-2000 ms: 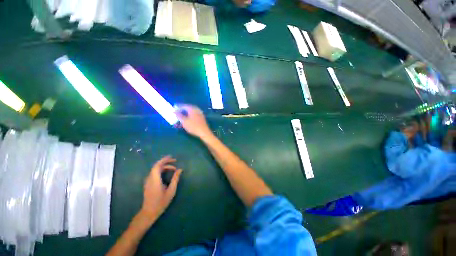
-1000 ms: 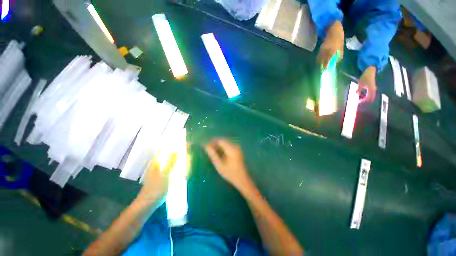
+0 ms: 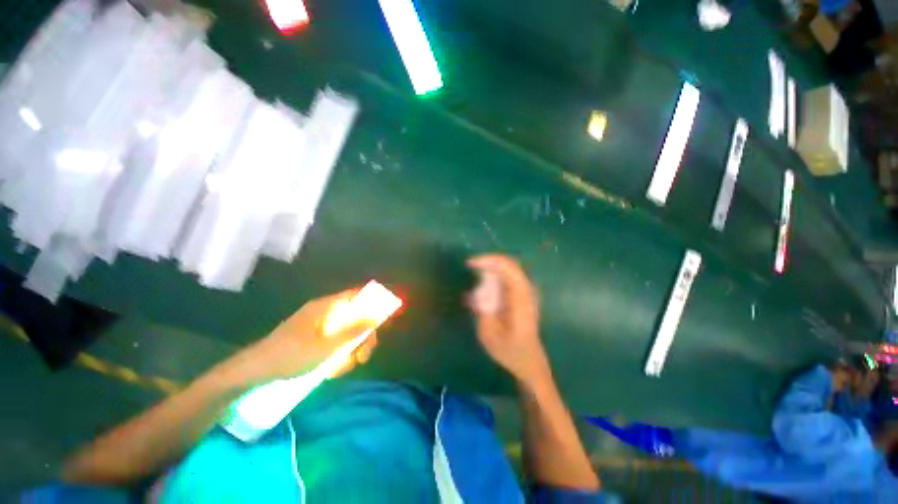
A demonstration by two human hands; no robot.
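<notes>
A lit LED light bar (image 3: 281, 399) glows white with orange and green glare, tilted low in front of my body. My left hand (image 3: 340, 330) is closed around its upper part, and glare hides the finger contact. My right hand (image 3: 507, 310) is to the right of the bar, apart from it, with fingers curled. Something small and pale shows at its fingers, too blurred to identify. A pile of frosted white diffuser covers (image 3: 148, 157) lies overlapping on the green bench at upper left.
Lit bars (image 3: 412, 47) lie on the green conveyor at the top. More bars (image 3: 675, 143) are spaced to the right, with one unlit bar (image 3: 673, 313) on the near bench. A yellow tag (image 3: 597, 125), a cream carton (image 3: 823, 130) and another worker's blue sleeve (image 3: 729, 463) also show.
The view has shifted. The lit bar in my left hand has turned from upright to slanted. My right hand stays apart from it. The other worker's hands at the conveyor have left the view.
</notes>
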